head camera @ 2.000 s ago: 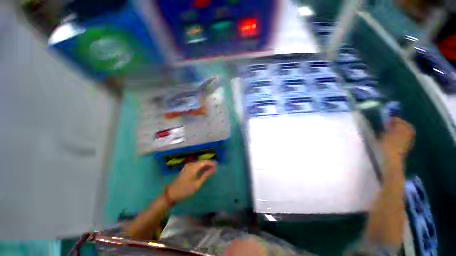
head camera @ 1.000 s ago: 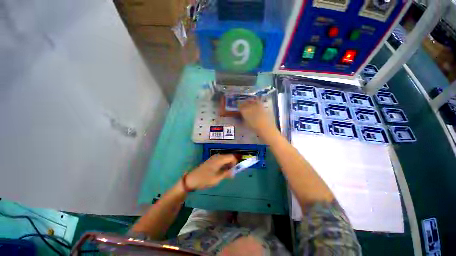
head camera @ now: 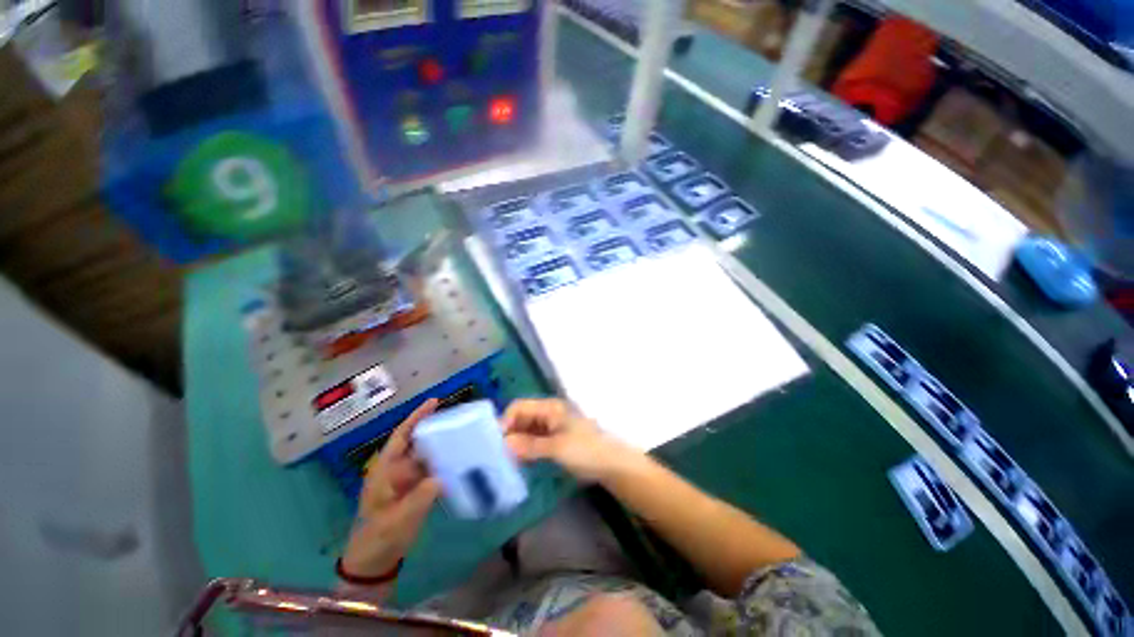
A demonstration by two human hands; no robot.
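A plastic panel [head camera: 471, 460] is held up in front of the machine base, its pale blue-white face with a small dark rectangle towards me. My left hand [head camera: 396, 489] grips its left side. My right hand [head camera: 555, 438] has its fingers at the panel's upper right edge. The press head [head camera: 236, 187] with the green "9" is at the upper left, blurred, above the orange-red fixture [head camera: 373, 334] on the perforated base plate [head camera: 287, 408]. Whether a panel lies in the fixture cannot be told.
A white sheet [head camera: 659, 351] lies right of the machine, with panel rows [head camera: 581, 228] at its far end. The green conveyor belt [head camera: 858, 237] carries more panels [head camera: 992, 468]. One panel [head camera: 930, 502] lies beside its pale rail. The control box [head camera: 442, 93] stands behind.
The view has turned right. My right hand has left the fixture and come to the panel near my left hand. The panel is now raised with its pale face showing.
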